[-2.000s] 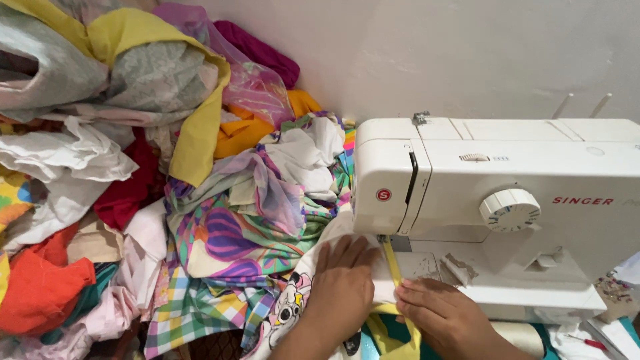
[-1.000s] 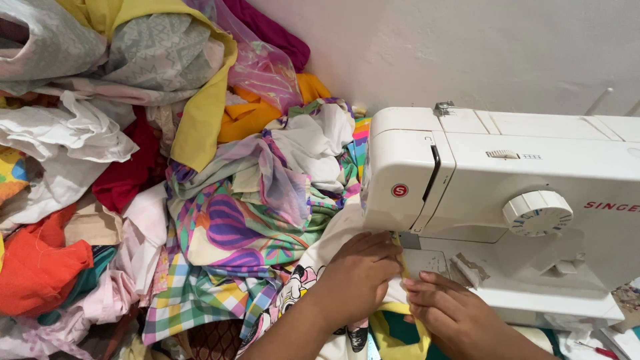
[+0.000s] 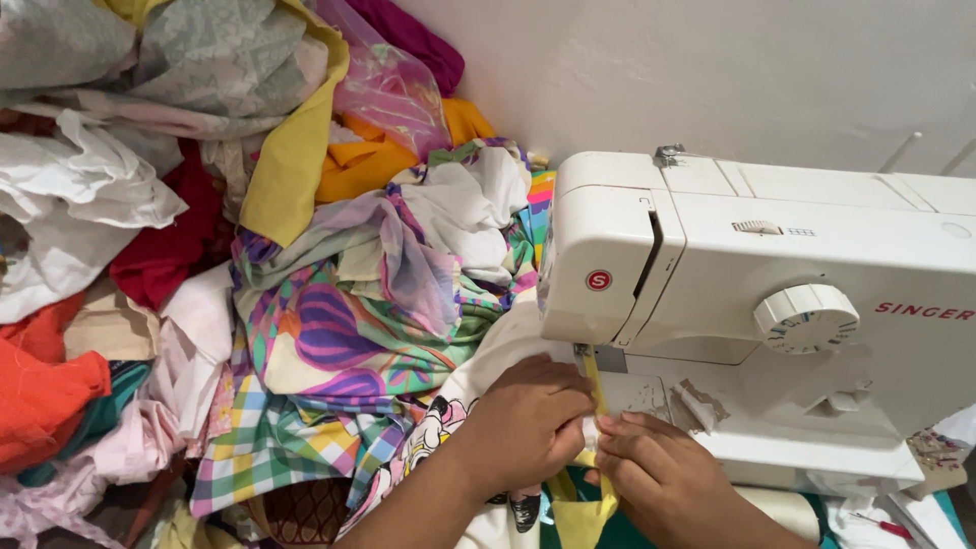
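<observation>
A white Singer sewing machine [image 3: 709, 252] stands at the right. A yellow fabric strip [image 3: 593, 381] runs down from under its presser foot [image 3: 583, 351] and hangs in a loop below my hands. White printed fabric [image 3: 488, 358] lies to the left of the strip and partly under my left hand. My left hand [image 3: 534, 419] presses on this fabric, fingers bent beside the strip, just in front of the presser foot. My right hand [image 3: 656, 465] pinches the yellow strip at the edge of the machine bed. The needle cannot be made out.
A large heap of mixed fabrics [image 3: 343, 343] fills the left side and reaches the machine. A wall [image 3: 686, 76] rises behind. A scrap [image 3: 698, 408] lies on the machine bed. A thread cone [image 3: 778, 512] and a red-handled tool [image 3: 894, 528] lie at the lower right.
My left hand, farther from the strip two seconds ago with fingers spread, is now bent beside it. The view has shifted so the machine sits farther right.
</observation>
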